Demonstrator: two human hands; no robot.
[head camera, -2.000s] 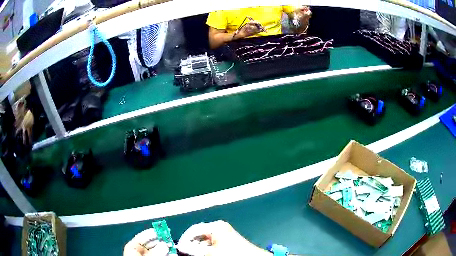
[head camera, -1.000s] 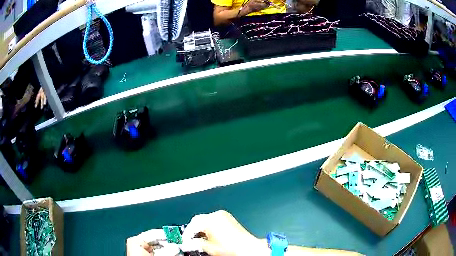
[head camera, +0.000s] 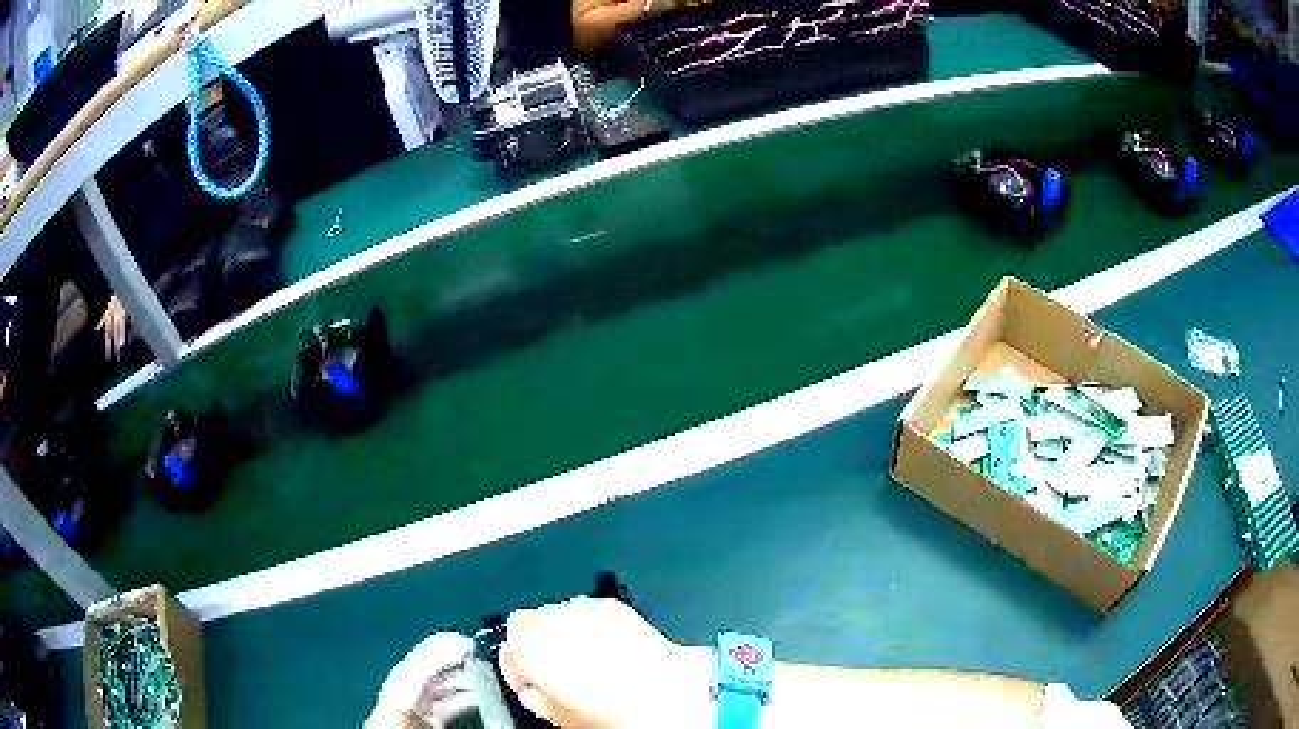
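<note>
My left hand is at the bottom edge, partly cut off, with pale coverings on its fingers. It holds a black unit, of which only dark edges show. My right hand, with a blue strap at the wrist, is closed over the right side of the same unit, touching it with curled fingers. A thin greyish-green edge shows between the hands; I cannot tell if it is the circuit board. Most of the unit is hidden by the hands.
A large open carton of white and green pieces stands right, a narrow carton of green boards left. A ribbed green panel and clear bag lie far right. Black units sit on the belt behind a white rail.
The green board seen between my hands is now mostly or fully hidden, and more of the black unit shows. The view has shifted. The units at the left have moved slightly left.
</note>
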